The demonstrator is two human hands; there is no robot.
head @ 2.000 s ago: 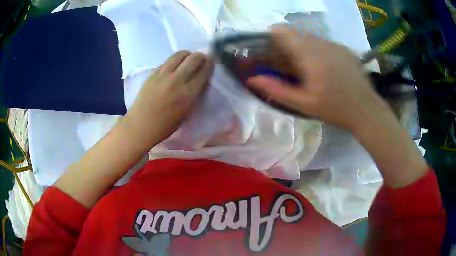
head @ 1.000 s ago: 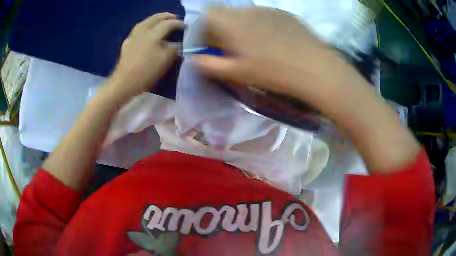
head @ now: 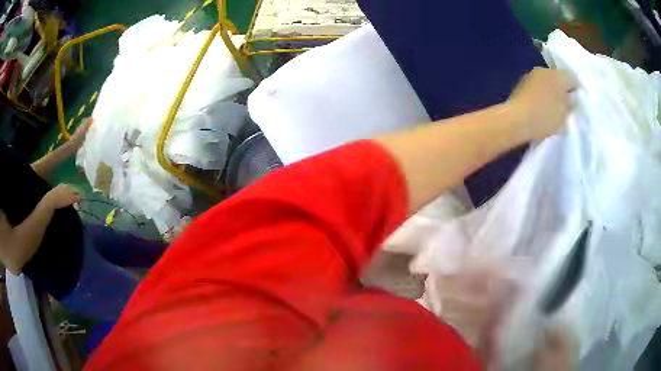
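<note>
My left hand (head: 543, 103) reaches across the navy board (head: 464, 58) and is closed on the edge of a white garment (head: 536, 188). The garment hangs in loose folds from it toward me. A blurred skin-toned shape at the lower right, partly behind the cloth, looks like my right hand (head: 558, 351); its fingers and grip cannot be made out. A dark narrow shape (head: 569, 268) shows among the white folds; I cannot tell what it is. The iron is not clearly visible.
A white-covered table end (head: 341, 94) lies left of the board. Beyond it, white cloth pieces (head: 145, 138) hang over yellow tubing (head: 181, 109) above a green floor. Another person (head: 43, 239) is at the left edge. More white cloth (head: 630, 145) lies at the right.
The view has swung left, bringing the cloth pile and other person in. My left hand has gone from the board's edge to the white garment. The iron under my right hand is no longer clearly seen.
</note>
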